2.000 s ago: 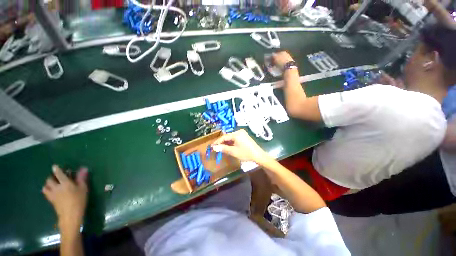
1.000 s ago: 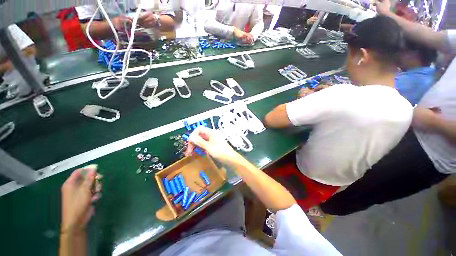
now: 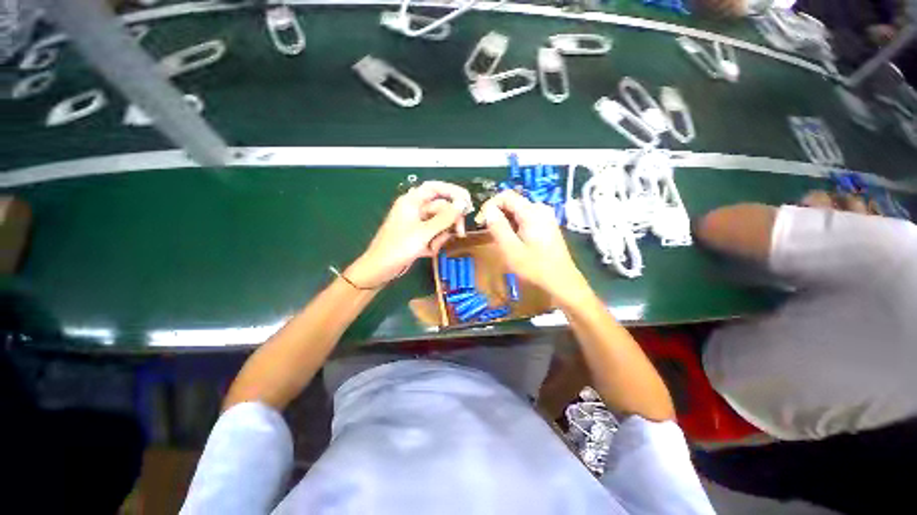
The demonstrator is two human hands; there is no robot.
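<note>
My left hand [image 3: 420, 223] and my right hand [image 3: 520, 229] are close together over the back edge of the open brown parts box [image 3: 440, 292]. The fingertips of each hand are pinched. A tiny pale part [image 3: 469, 206] seems to show at my left fingertips; its shape is too small to tell. What my right fingertips pinch is hidden. Blue cylinders [image 3: 461, 274] lie in the left part of the box, with one more at its right. More blue cylinders [image 3: 543, 181] and small dull hardware [image 3: 483, 189] lie just behind my hands.
White looped units [image 3: 616, 213] are heaped right of the blue pile. More loops [image 3: 552, 74] lie on the green belt beyond the white rail [image 3: 362, 157]. A grey post [image 3: 151, 91] crosses the upper left. A person's sleeve [image 3: 819, 241] is close at right.
My left hand has moved right from the far left to meet my right hand above the box. My right hand remains near the box's back edge. The view has turned left and downward.
</note>
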